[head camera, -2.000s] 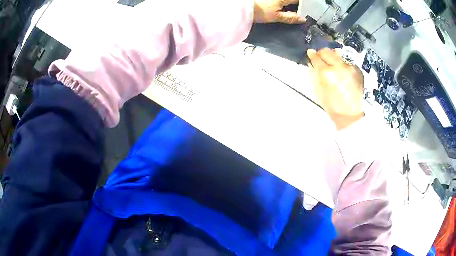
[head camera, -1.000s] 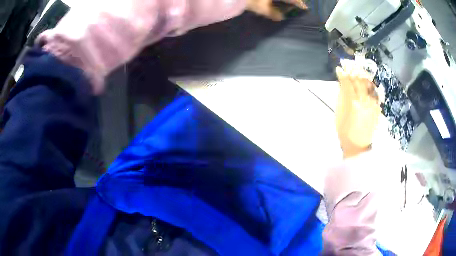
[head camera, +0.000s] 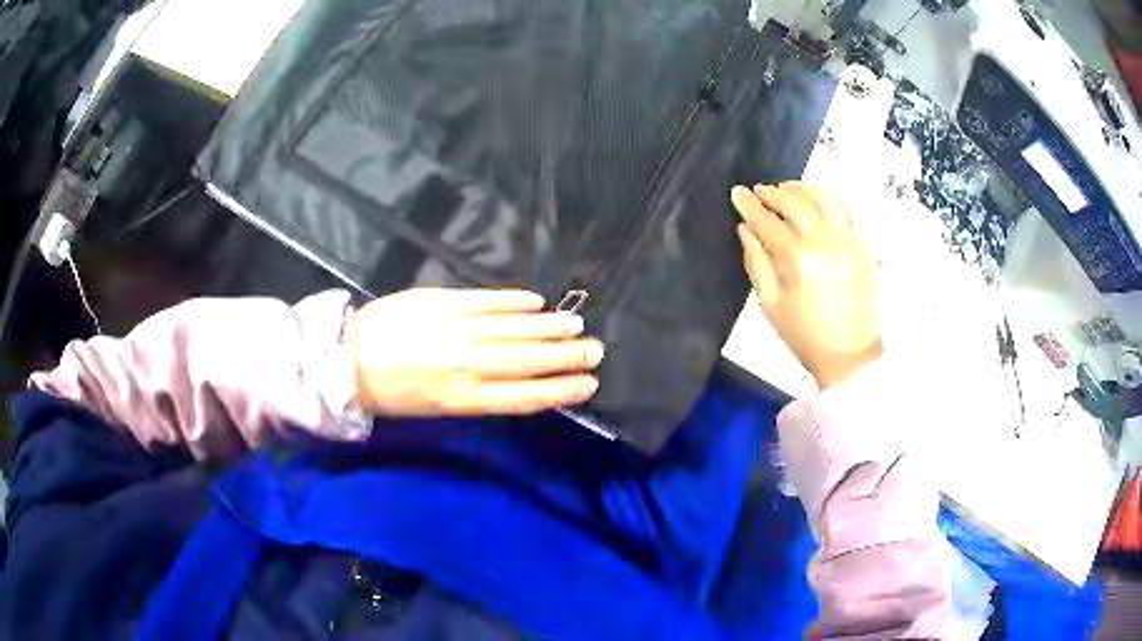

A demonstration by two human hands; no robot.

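Observation:
A large black fabric panel (head camera: 526, 163) lies over the table and its front edge, its lower corner hanging over my lap. A dark zipper (head camera: 683, 125) runs across it towards the needle area. A small pale zipper pull (head camera: 572, 302) shows near my left fingertips. My left hand (head camera: 482, 352) lies flat on the panel's lower part with its fingers stretched out. My right hand (head camera: 808, 269) rests at the panel's right edge, fingers slightly bent, fingertips on the fabric. The presser foot and needle area (head camera: 802, 38) is at the top, by the panel's upper right edge.
A control panel (head camera: 1052, 169) is on the machine at upper right. Small black-and-silver scraps (head camera: 946, 175) lie right of the needle. Thread snips (head camera: 1009, 376) lie on the white table (head camera: 952, 438) at right. A blue apron (head camera: 501, 513) covers my lap. Something orange-red is at the far right edge.
The black panel has come down over the white table front, showing its zipper and pull. My left hand has moved from the top down onto it. My right hand has shifted slightly left.

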